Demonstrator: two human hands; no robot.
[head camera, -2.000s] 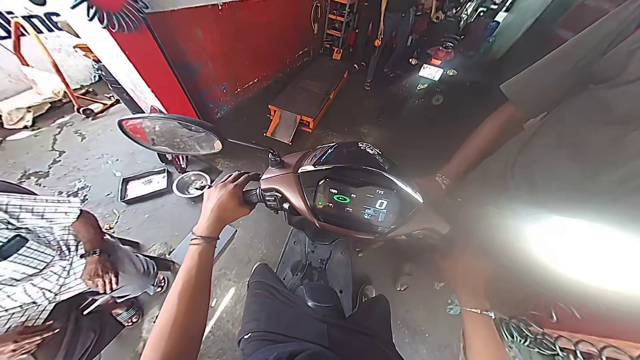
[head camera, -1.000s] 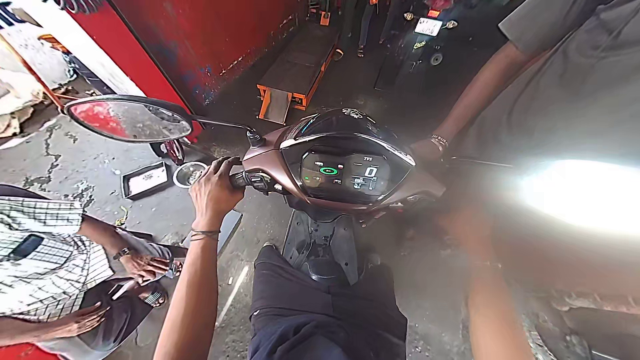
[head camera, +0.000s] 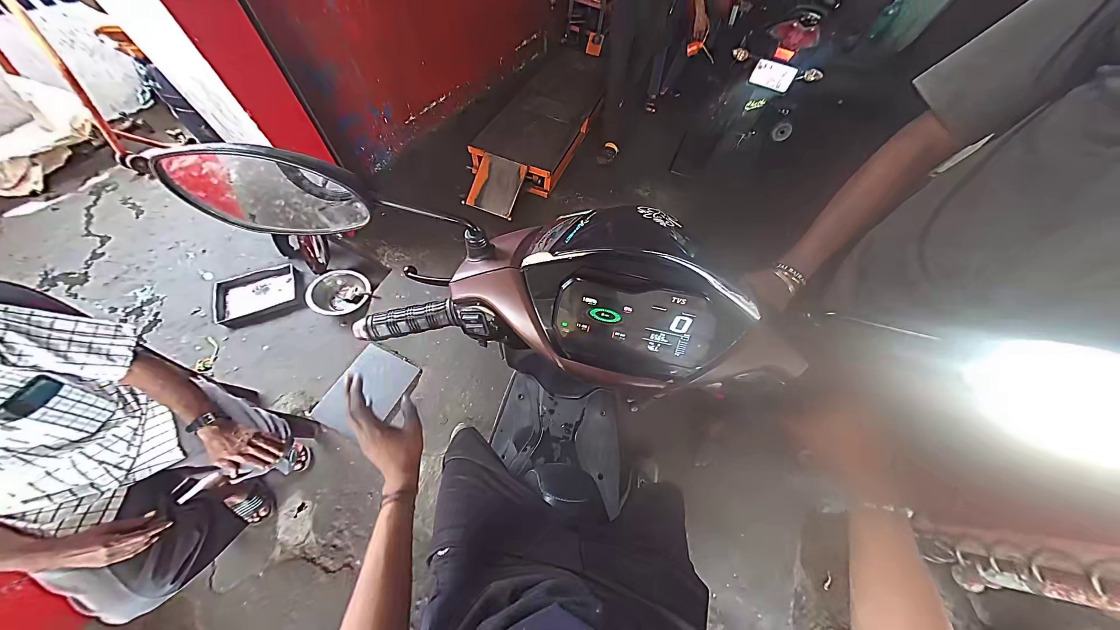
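Observation:
I sit astride a brown TVS scooter, its digital instrument display (head camera: 634, 324) lit in front of me. My left hand (head camera: 385, 429) is off the handlebar, fingers spread and holding nothing, just below the ribbed left grip (head camera: 407, 320). Behind its fingers a grey flat block (head camera: 367, 394) shows near the floor. My right hand (head camera: 840, 429) reaches toward the right end of the handlebar; haze and glare blur its fingers, and the right grip is hidden. The left mirror (head camera: 262, 188) stands out on its stem.
A person in a checked shirt (head camera: 61, 411) sits at left. Another person's forearm (head camera: 866, 192) reaches to the scooter's front from the right. Ahead are an orange-framed ramp (head camera: 542, 122), a parked motorcycle (head camera: 774, 79) and standing people. A tray (head camera: 255, 296) and a bowl (head camera: 339, 292) lie on the floor.
My left hand has let go of the left grip and moved down and back from it, its fingers now apart. The seated person's hands have shifted slightly.

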